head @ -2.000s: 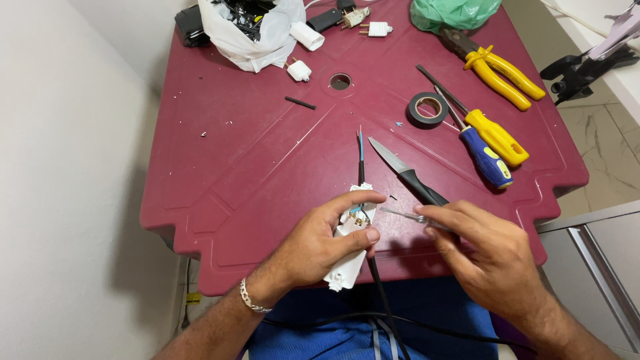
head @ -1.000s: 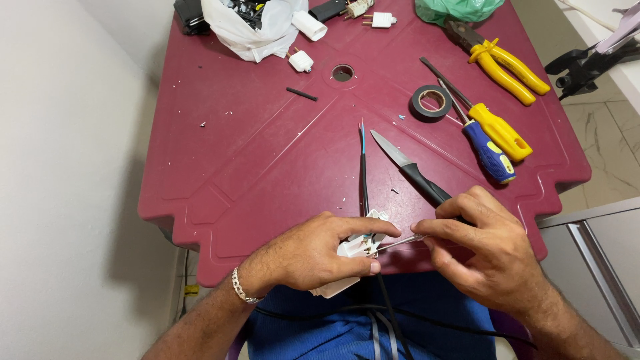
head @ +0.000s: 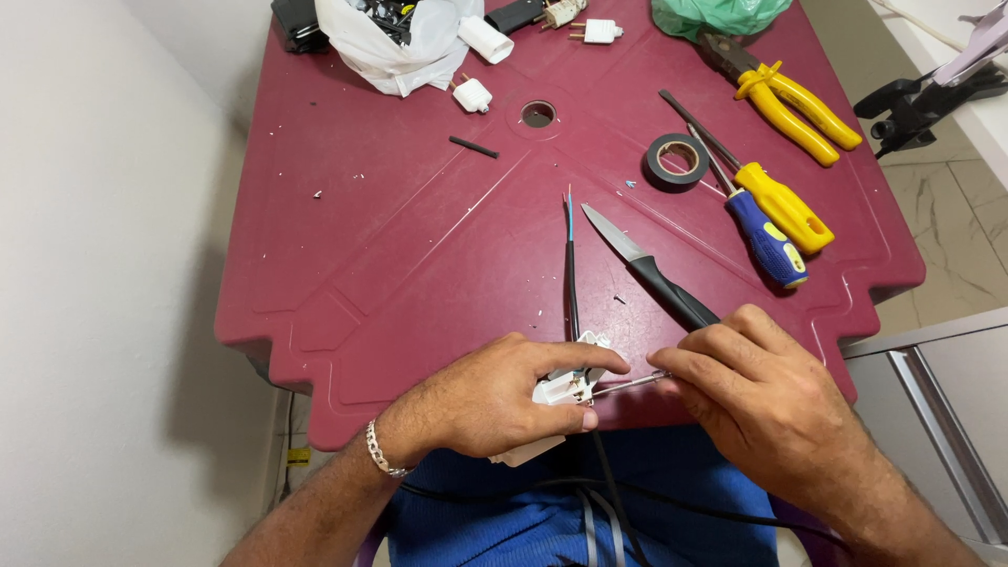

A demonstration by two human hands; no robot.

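My left hand [head: 504,394] grips a white plastic electrical housing [head: 561,387] at the table's near edge, thumb and index finger around it. In my right hand [head: 748,394] is a thin screwdriver [head: 630,384], its handle hidden by the fingers, with the tip against metal at the housing's right side. Beyond the housing lies a black cable end [head: 572,276] with a blue wire and another thin wire bared. A knife [head: 661,283] with a black handle lies beside the cable, its handle end near my right hand. A small screw [head: 620,298] rests between them.
On the red plastic table [head: 394,276] are black tape [head: 676,162], a yellow screwdriver [head: 783,206], a blue screwdriver [head: 765,240] and yellow-handled pliers [head: 795,106]. White plugs [head: 472,95], a white bag [head: 402,55] and a green bag [head: 717,16] stand farther back. Black cable [head: 551,487] crosses my lap.
Since two seconds ago, the white housing has turned from nearly upright in view to a slant, and the screwdriver tip has come to its right side. Both hands keep their holds.
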